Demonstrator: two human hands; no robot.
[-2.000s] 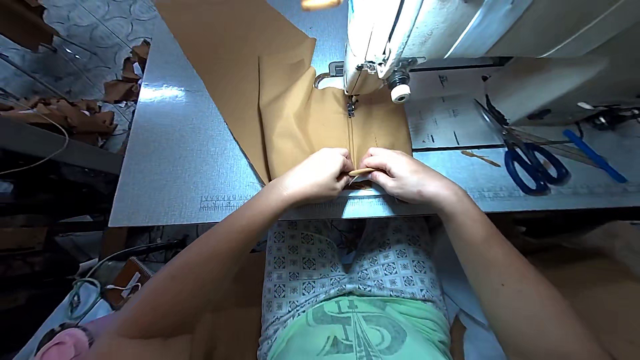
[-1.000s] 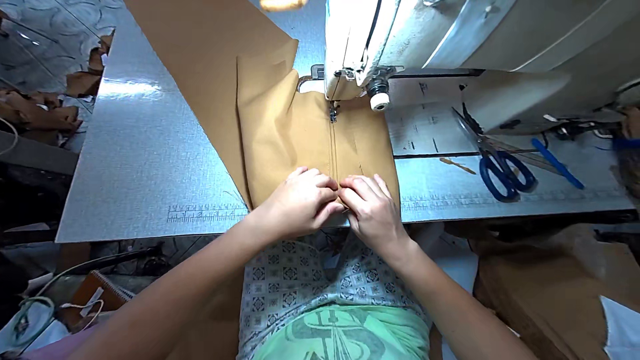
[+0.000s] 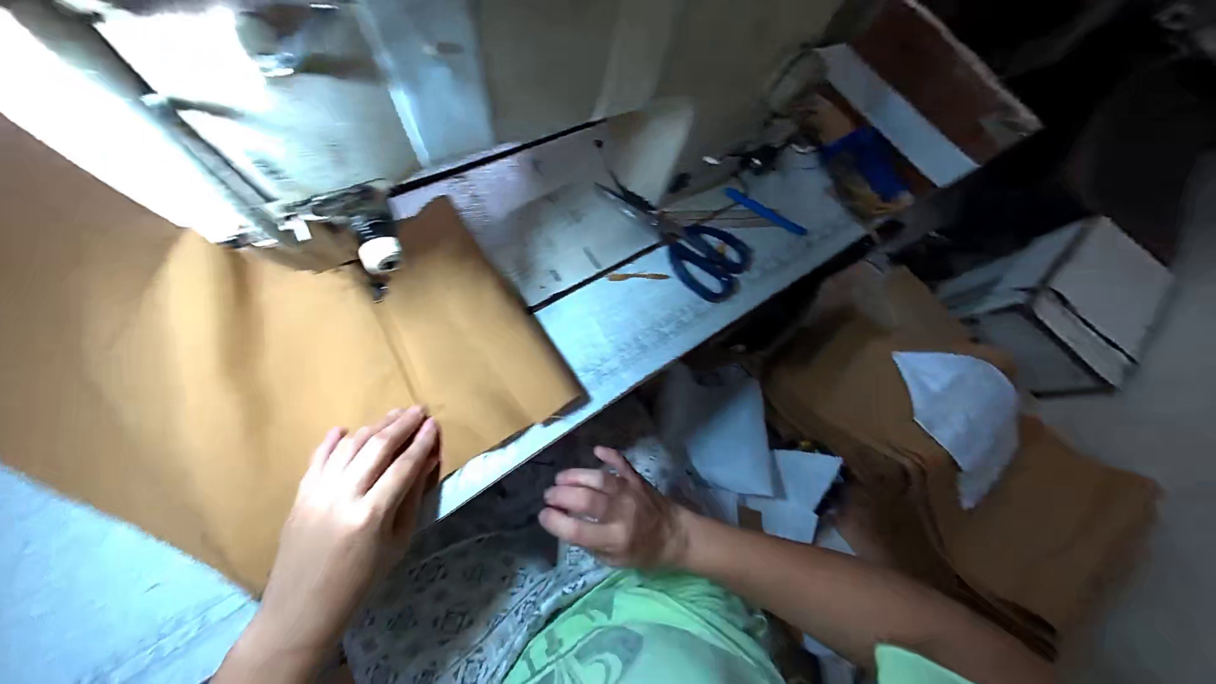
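Brown fabric lies over the bed of a sewing machine, with a seam line running from the presser foot toward the table's front edge. My left hand rests on the fabric at the near end of that seam, its fingers together and its thumb hidden; whether it pinches the cloth is unclear. Off the table's edge, above my lap, my right hand hangs with curled fingers and nothing visible in it. Blue-handled scissors lie on the table to the right of the fabric.
A blue tool and a small orange-brown scrap are near the scissors. An open box stands at the table's far right end. Below the table edge are stacked brown fabric pieces, a white piece and a white carton.
My right hand has left the fabric and moved off the table's edge toward my lap. My left hand remains at the fabric's near edge. The view has swung to the right.
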